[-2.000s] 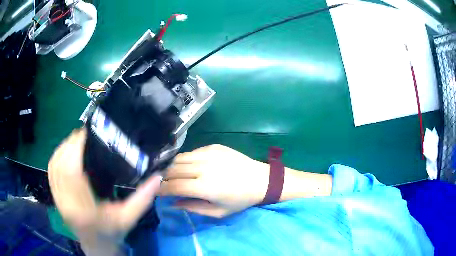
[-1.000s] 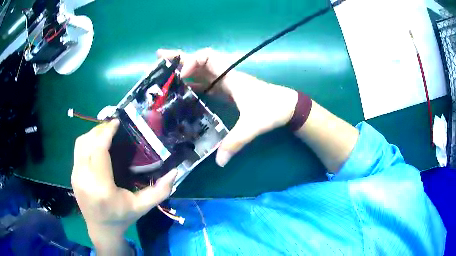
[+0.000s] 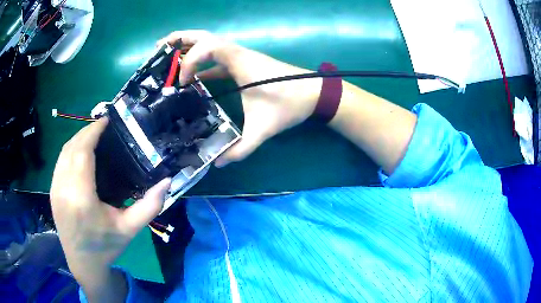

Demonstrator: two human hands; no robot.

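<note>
My left hand [image 3: 89,195] and my right hand [image 3: 252,89] hold a white projector housing [image 3: 218,141] tilted over the green mat's front edge. A black module [image 3: 121,155] with a white label strip [image 3: 137,133] lies in its left part; my left fingers and thumb press around it. My right fingers are at the upper corner, my right thumb at the right edge. A red lead wire [image 3: 172,70] with a white plug stands up inside. A black cable [image 3: 332,74] runs from the housing over my right wrist. A multicolour lead [image 3: 74,116] sticks out left.
A similar unit with a round white base [image 3: 74,35] stands at the upper left. Black parts [image 3: 21,118] are piled at the left edge. White paper [image 3: 445,47] lies at the upper right, with another red wire [image 3: 499,56] across it and a crumpled white piece [image 3: 523,127] beside it.
The right hand has gone from below the housing to its upper right side. The black module has been lowered into the housing. The cable now lies over the right wrist, its plug end lower.
</note>
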